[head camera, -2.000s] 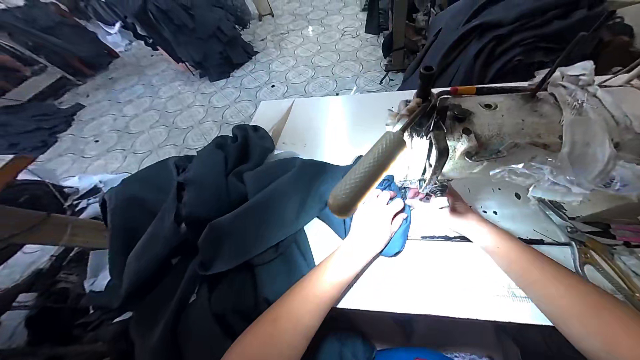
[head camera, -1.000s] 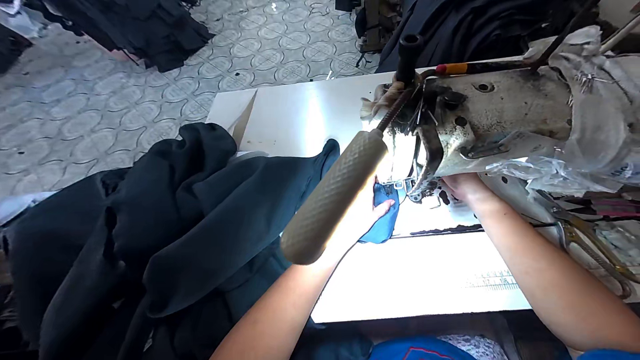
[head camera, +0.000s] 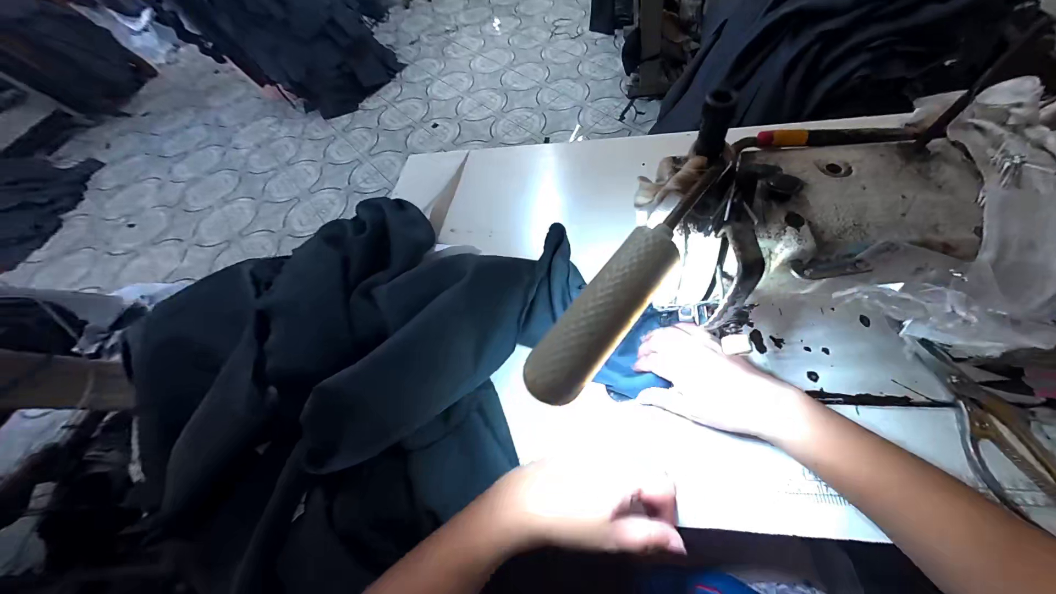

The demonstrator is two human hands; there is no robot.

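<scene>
My right hand (head camera: 701,379) lies on the blue edge of a dark cloth (head camera: 631,363), its fingers beside the presser foot (head camera: 689,313) of a sewing machine (head camera: 891,198). Near the table's front edge is my left hand (head camera: 598,507), off the cloth, its fingers curled; whether anything small is between them I cannot tell. The bulk of the dark garment (head camera: 396,363) is heaped to the left and runs up to the needle area. A lamp with a textured beige handle (head camera: 602,313) hangs in front and hides part of the cloth.
Scissors (head camera: 998,437) lie at the right on the white table (head camera: 511,190). Clear plastic and a pale rag (head camera: 1023,206) drape over the machine. Dark cloth piles (head camera: 825,58) stand behind the table, and others lie on the tiled floor (head camera: 487,82) at the upper left.
My left hand has come off the cloth by the needle, down to the table's front edge. My right hand has moved left from beside the machine onto the blue cloth.
</scene>
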